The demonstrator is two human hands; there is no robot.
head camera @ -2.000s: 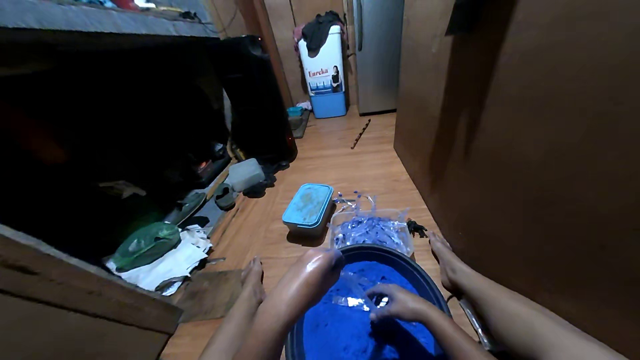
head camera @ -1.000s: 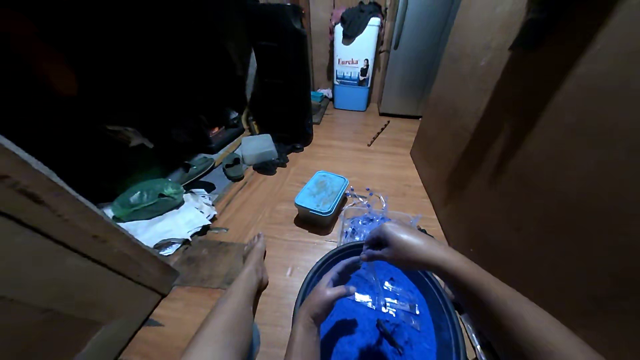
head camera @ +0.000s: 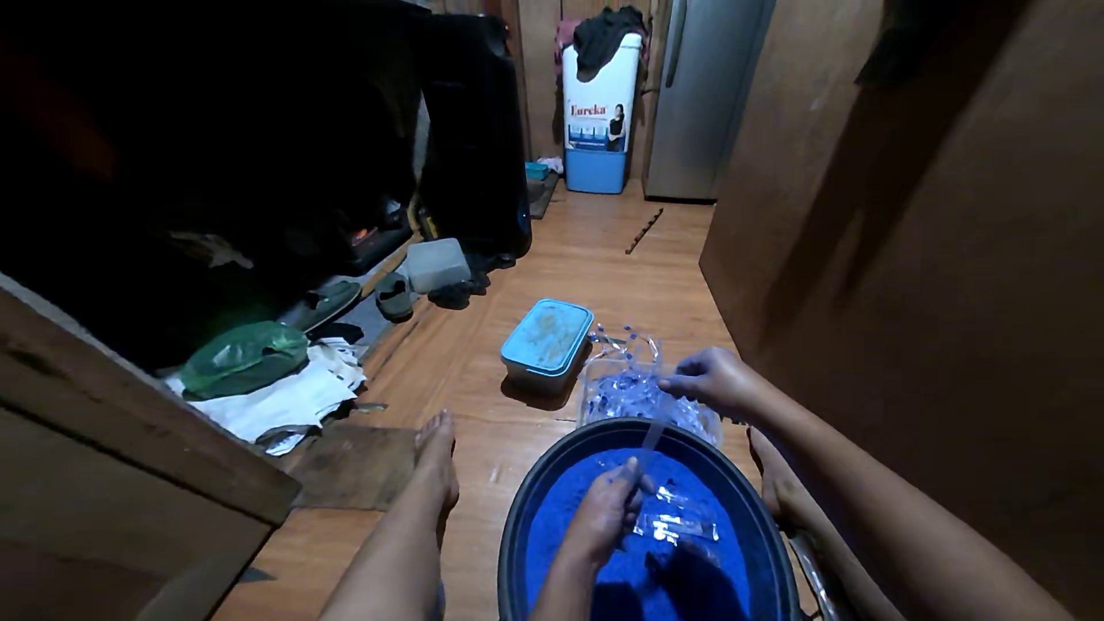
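A round black basin (head camera: 516,517) full of blue powder-like material (head camera: 552,552) stands between my legs. My left hand (head camera: 608,509) is over the basin, its fingers closed on the lower end of a narrow clear plastic strip (head camera: 655,434). My right hand (head camera: 711,379), higher and farther forward, pinches the upper end of this strip above the basin's far rim. Several clear plastic sleeves (head camera: 677,526) lie on the blue material. A small dark object (head camera: 681,569) beside them is too shadowed to identify. Behind the basin, a clear container (head camera: 634,397) holds a heap of blue-tinted plastic pieces.
A lidded blue food container (head camera: 548,336) stands left of the clear one. At left lie a green plastic bag (head camera: 246,358), white cloth or paper (head camera: 285,401), and shoes (head camera: 394,297). A wooden panel (head camera: 862,259) borders the right. A refrigerator (head camera: 699,103) and a white-and-blue Eureka appliance (head camera: 595,129) stand behind.
My right hand has moved right, away from my left hand, and the strip now stretches between them. Two seconds ago, one hand was reaching into the basin.
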